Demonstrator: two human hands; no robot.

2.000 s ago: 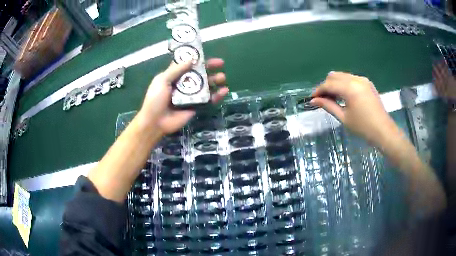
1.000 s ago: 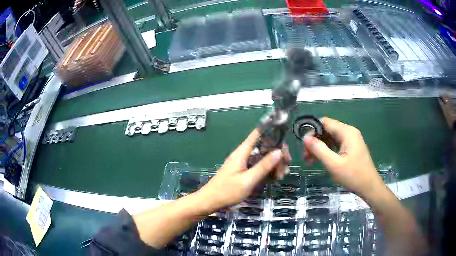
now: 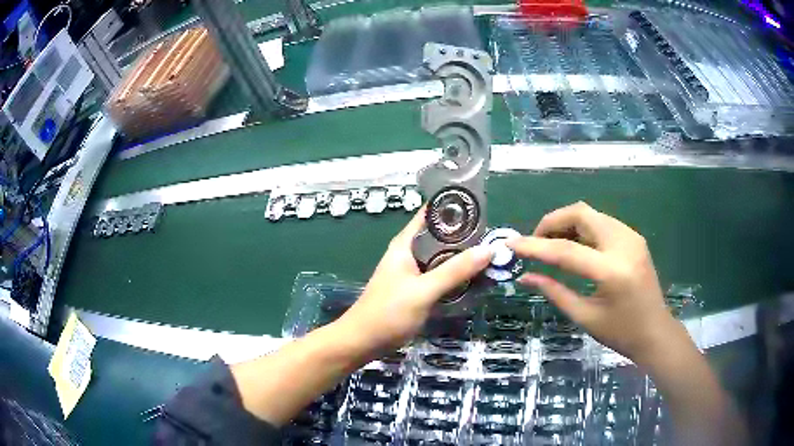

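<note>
A silver-grey metal strip holder (image 3: 474, 165) stands upright in my left hand (image 3: 396, 292), its top end away from me. Its two far pockets show no black disc; the third holds a round component (image 3: 454, 214) with silver rings, and another disc is partly hidden by my left thumb. My right hand (image 3: 601, 270) pinches a separate round component with a pale face (image 3: 502, 254) at the holder's right edge, near my left thumb tip. The clear blister tray (image 3: 514, 383) with dark-filled slots lies below my hands at the near edge.
Another metal strip holder (image 3: 344, 201) lies on the green belt, and a smaller one (image 3: 128, 220) lies farther left. Spare clear trays (image 3: 575, 87) and a red bin (image 3: 554, 10) are beyond. A copper-orange stack (image 3: 165, 80), metal post (image 3: 235, 52) and yellow slip (image 3: 73, 361) are left.
The holder was tilted and blurred; it now shows its pocket face. My right hand has brought the component against the holder's edge. The strip on the belt has shifted right in view.
</note>
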